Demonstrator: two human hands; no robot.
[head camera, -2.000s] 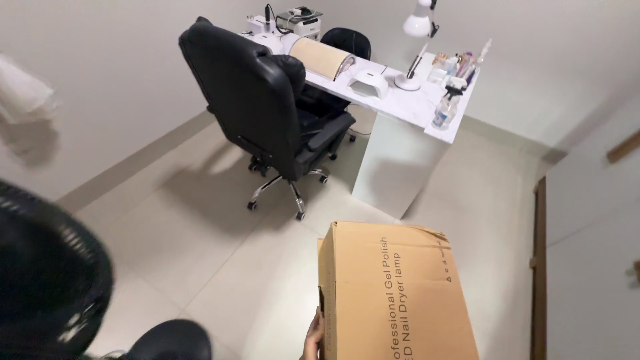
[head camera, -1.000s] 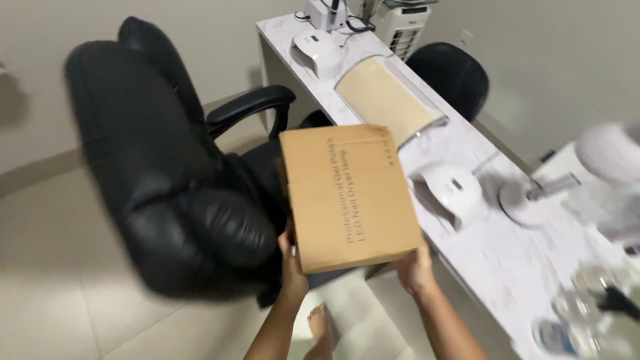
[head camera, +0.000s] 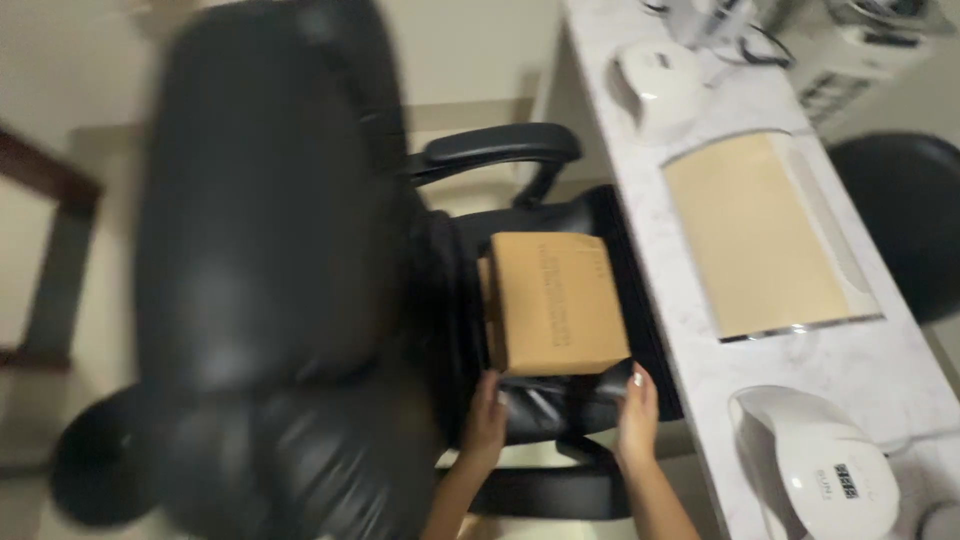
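A cardboard box (head camera: 562, 304) with printing on top rests on the seat of a black office chair (head camera: 262, 210), between the backrest and the table edge. My left hand (head camera: 487, 420) is at the box's near left corner, fingers extended. My right hand (head camera: 637, 412) is beside the near right corner, its fingers pointing toward the box. Both hands are apart from each other and hold nothing that shows; whether the fingertips still touch the box cannot be told.
A marbled white table (head camera: 847, 360) runs along the right, bearing a beige arm rest pad (head camera: 761, 232) and two white nail lamps, one near (head camera: 836, 465) and one far (head camera: 664, 82). The chair's armrests (head camera: 502, 142) flank the seat. A black stool or chair (head camera: 907, 217) stands beyond the table.
The box has gone from between my two hands, held above the chair, down onto the seat. My hands have come off its sides to its near corners. The view has moved closer to the chair.
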